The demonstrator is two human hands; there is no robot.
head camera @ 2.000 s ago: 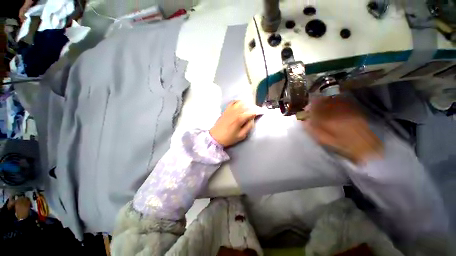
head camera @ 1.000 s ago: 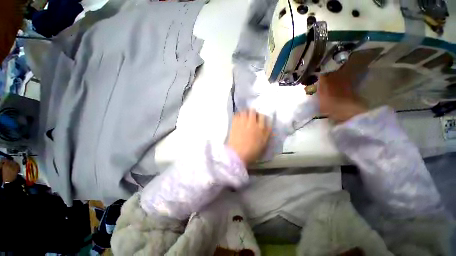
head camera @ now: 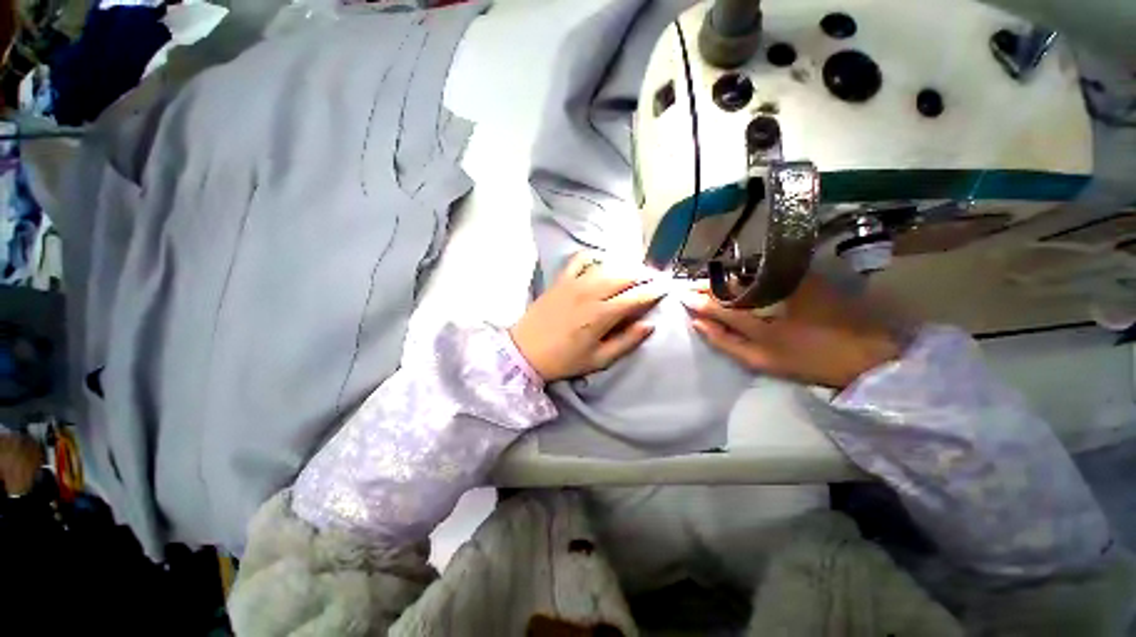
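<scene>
A grey fabric panel (head camera: 648,396) lies under the needle area of the cream-white sewing machine (head camera: 860,112), bunched behind it on the left, its front edge near the table's front edge. My left hand (head camera: 586,326) rests on the cloth left of the needle, fingertips pointing at the glare. My right hand (head camera: 797,339) lies on the cloth right of the needle, fingers under the curved metal guard (head camera: 787,237). Both hands press the cloth flat with fingertips close to the needle. The presser foot and needle are lost in the white glare.
A wide stack of grey cut pieces (head camera: 237,274) lies left on the white table (head camera: 480,249). Pale cloth (head camera: 698,529) hangs below the table edge. Another person's hand (head camera: 19,463) shows at the far left, near yellow-orange cords (head camera: 66,460). Dark and white cloths lie at the top left.
Both hands have come together at the needle; the right hand has moved left onto the cloth. The panel now spreads beneath both hands to near the table's front edge. The camera view has shifted.
</scene>
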